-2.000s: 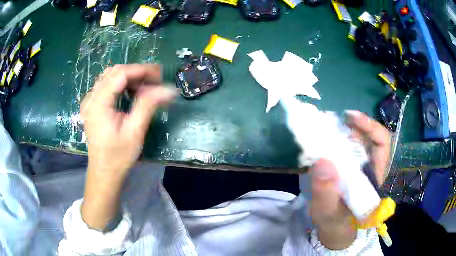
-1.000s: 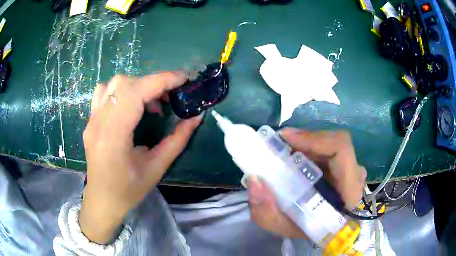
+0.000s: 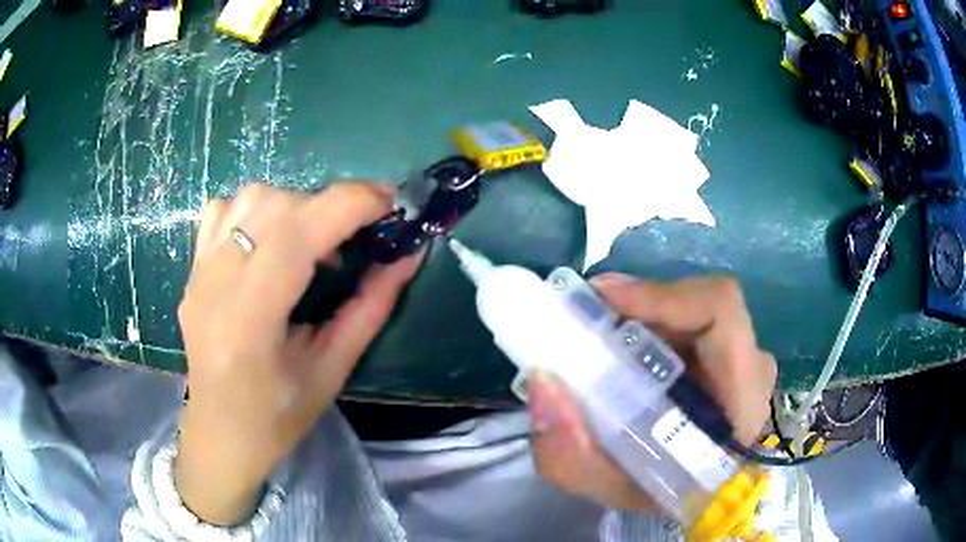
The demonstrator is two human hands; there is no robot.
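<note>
My left hand (image 3: 270, 286) holds a black device housing (image 3: 408, 228) between thumb and fingers, above the green mat. The housing is tilted and slightly blurred. A lithium pouch battery (image 3: 506, 145) with yellow edges hangs off its upper right side on thin leads. My right hand (image 3: 678, 360) grips the white glue syringe (image 3: 551, 328), with its clear bracket and yellow cap. The syringe's needle tip (image 3: 455, 248) points up-left at the housing's lower right edge; whether it touches is unclear. A white star-like wipe (image 3: 630, 175) lies on the mat.
More black housings with yellow-white cells cluster at the right (image 3: 837, 90) and line the top edge (image 3: 281, 21). A blue controller box (image 3: 941, 233) with a red light stands at far right. A pale air hose (image 3: 863, 302) curves down beside it. Glue streaks mark the green mat (image 3: 191, 201).
My left hand first took up the housing from the mat, then turned it to a steeper tilt, and the battery swung right. My right hand brought the syringe left to the housing and then stayed there.
</note>
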